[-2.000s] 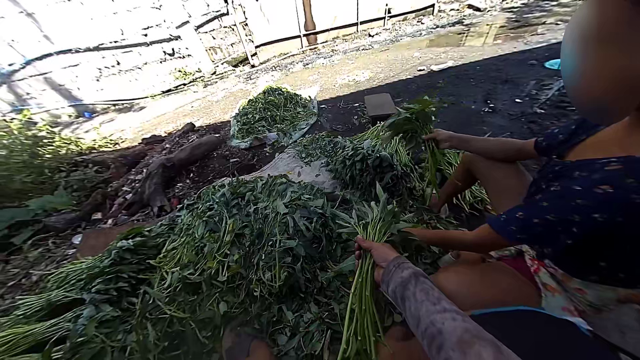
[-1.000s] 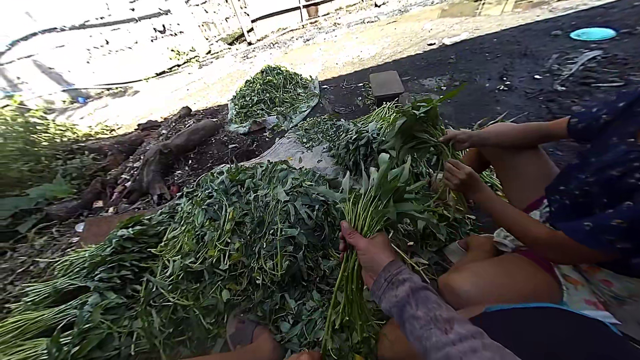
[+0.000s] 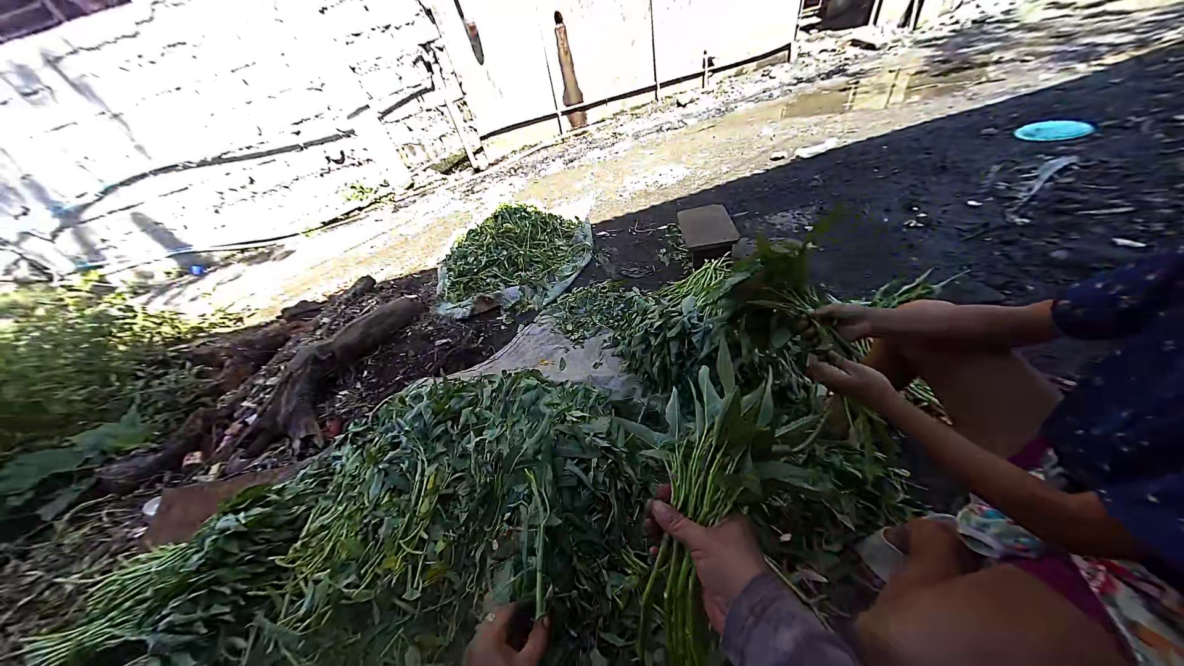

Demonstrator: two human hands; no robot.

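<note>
My right hand (image 3: 717,560) grips a bunch of long-stemmed leafy greens (image 3: 698,481), its leaves pointing up and the stem ends hanging below. Low in the view, left of it, my left hand (image 3: 509,638) pinches a single upright stem (image 3: 539,546) between thumb and finger. Behind and around both hands spreads a large heap of cut greens (image 3: 444,462), with pale stems fanned out at lower left. At the right, another person's hands (image 3: 846,347) hold a separate leafy bunch (image 3: 777,291) above more piled greens.
The other person's knees and floral cloth lie close at right. A smaller pile of greens (image 3: 513,250) rests on a plastic sheet beyond the pale sacking (image 3: 564,356). A brown block (image 3: 708,229), a log (image 3: 324,361) and a turquoise plate (image 3: 1054,130) are on the ground.
My left hand, low at the frame's bottom edge a second ago, now shows with a stem pinched in it. My right hand still holds its bunch. The other person's hands have come together at their bunch.
</note>
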